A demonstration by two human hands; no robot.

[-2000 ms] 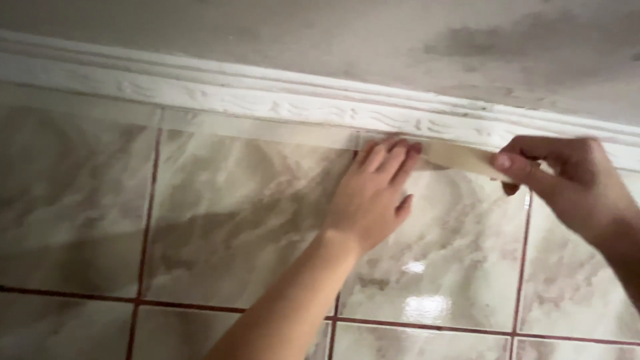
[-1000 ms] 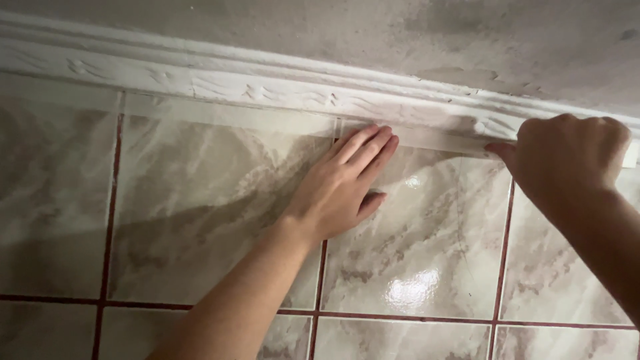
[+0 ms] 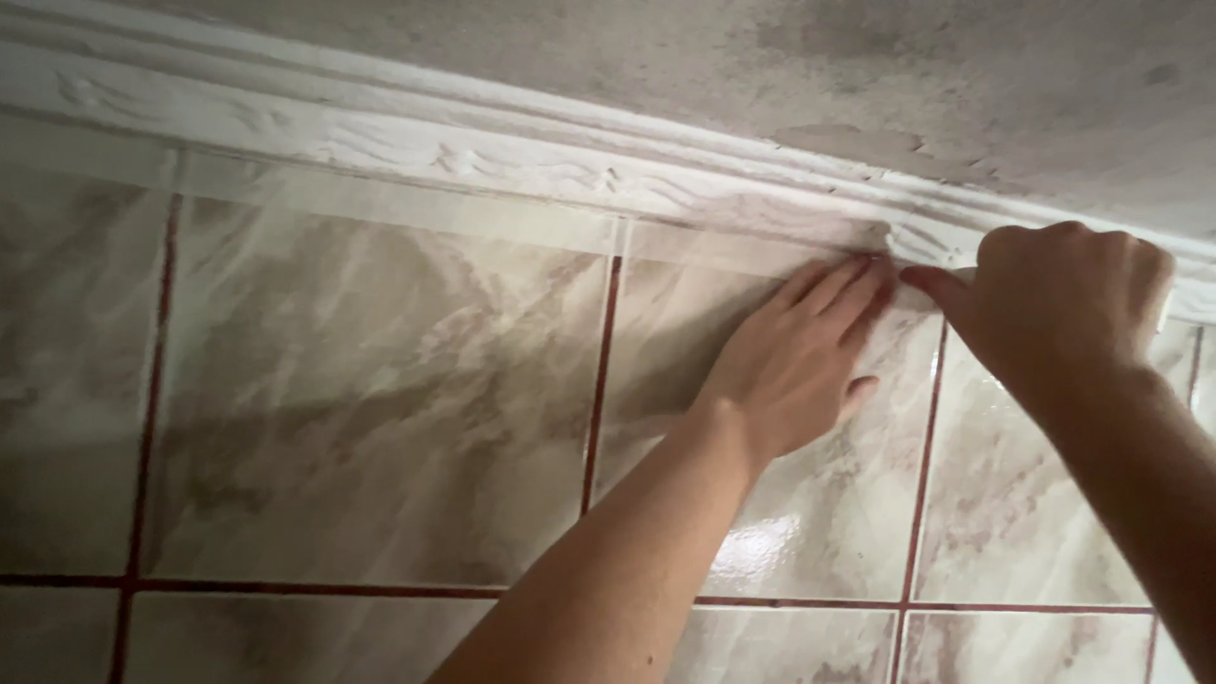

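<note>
A strip of pale masking tape [image 3: 408, 218] runs along the top edge of the marbled wall tiles, just under the white crown molding [image 3: 532, 176]. My left hand [image 3: 803, 351] lies flat on the tile and tape, its fingertips touching the lower edge of the molding. To its right, my right hand [image 3: 1064, 294] is curled close to the molding, thumb pointing left towards the left fingertips. A short length of the tape shows at that thumb; the rest of what this hand holds is hidden behind its fingers.
Above the molding is a grey, stained ceiling [image 3: 855, 76] with flaking patches near the edge. Glossy marbled tiles [image 3: 380, 399] with dark red grout lines [image 3: 598, 380] cover the wall below. Light reflects off one tile under my left hand.
My left hand has slid to the right along the tape, closer to my right hand. The right hand has turned from a side-on pinch to knuckles up, and the tape near it now lies against the wall.
</note>
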